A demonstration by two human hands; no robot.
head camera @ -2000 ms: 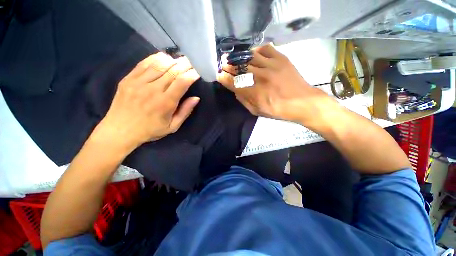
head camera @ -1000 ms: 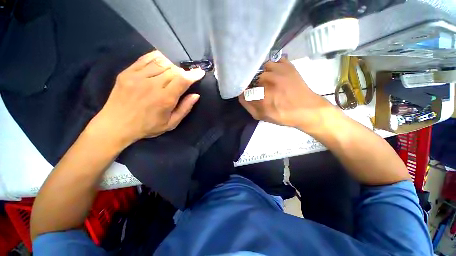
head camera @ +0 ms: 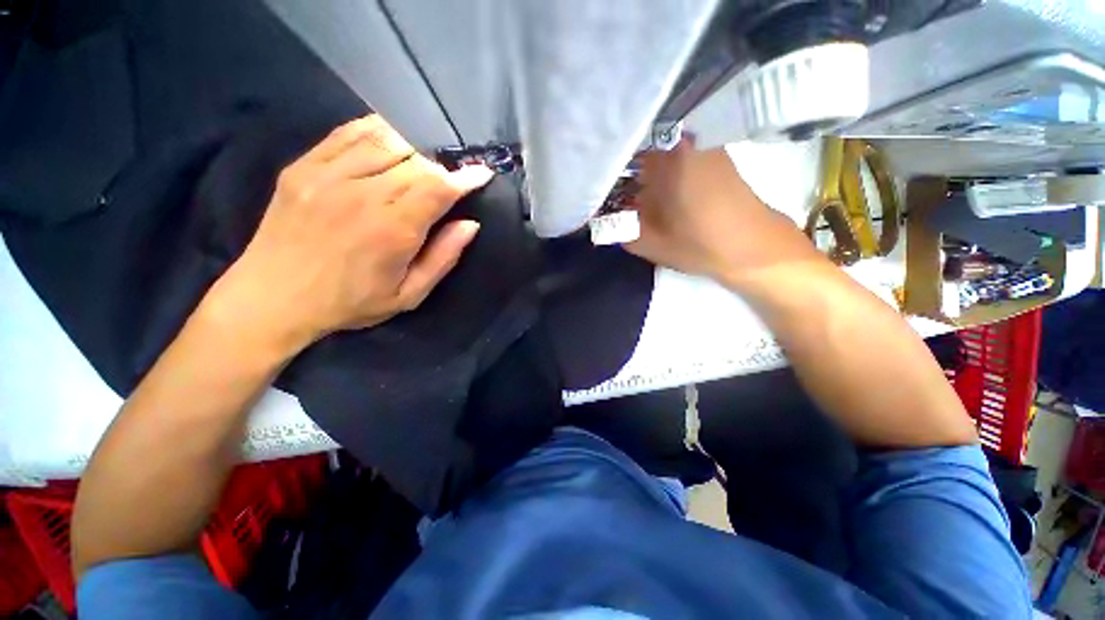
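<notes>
Black fabric panels [head camera: 485,327] lie under the sewing machine head [head camera: 485,73] and hang over the table's front edge. My left hand [head camera: 351,224] lies on the fabric left of the head, its index fingertip beside a small dark metal part and its thumb spread apart. My right hand [head camera: 691,206] is right of the head; its fingertips are hidden behind the head and a white block [head camera: 616,227], so its hold on the cloth cannot be told. The needle area is mostly hidden behind the head.
Gold shears [head camera: 854,200] lie on the table right of my right hand. Beyond them is a brown parts box [head camera: 933,260] with metal bits. A printed measuring tape [head camera: 727,363] runs along the front edge. Red crates [head camera: 1003,375] stand below at both sides.
The machine head appears larger and shifted since the oldest frame. In the last second my right hand has shifted slightly right and away from the front edge, and more fabric shows below it.
</notes>
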